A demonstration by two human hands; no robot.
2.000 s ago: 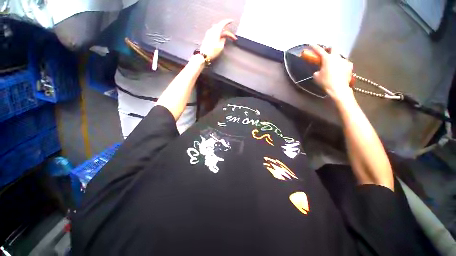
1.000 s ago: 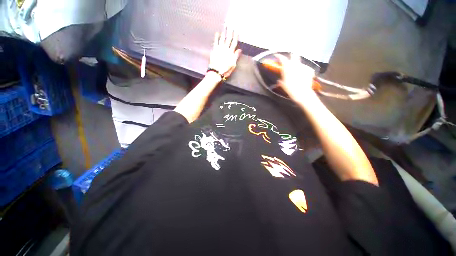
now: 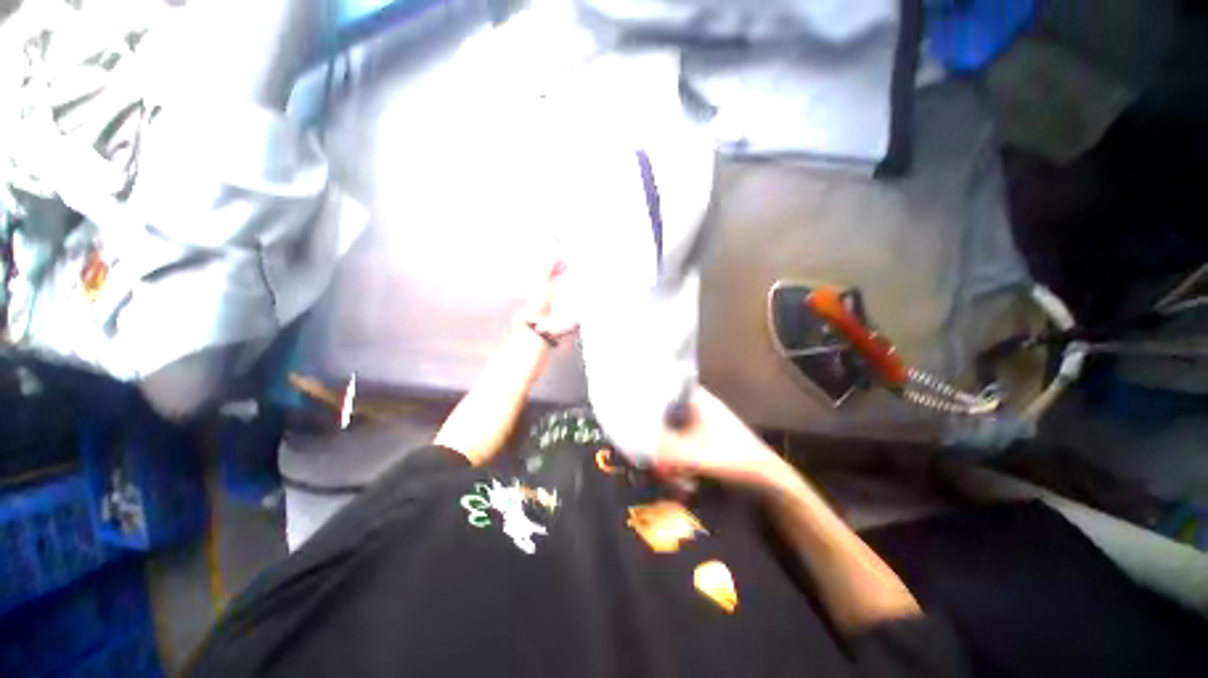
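A pale garment panel is lifted in front of me, its near end hanging over the table's front edge, with a thin dark slit in its upper part. My right hand is closed on its near end; it is blurred. My left hand is at the panel's left side, mostly hidden and washed out, so its grip cannot be told. The steam iron with its orange-brown handle rests on the grey ironing table to the right, with no hand on it.
A crumpled pale garment heap lies at upper left. Pale panels with a dark edge lie at the far side. The iron's pale coiled hose runs right. Blue plastic crates stand at lower left.
My right hand has let go of the iron and now holds the panel, which has come up and towards me. The view has shifted, showing more of the heap and the far panels.
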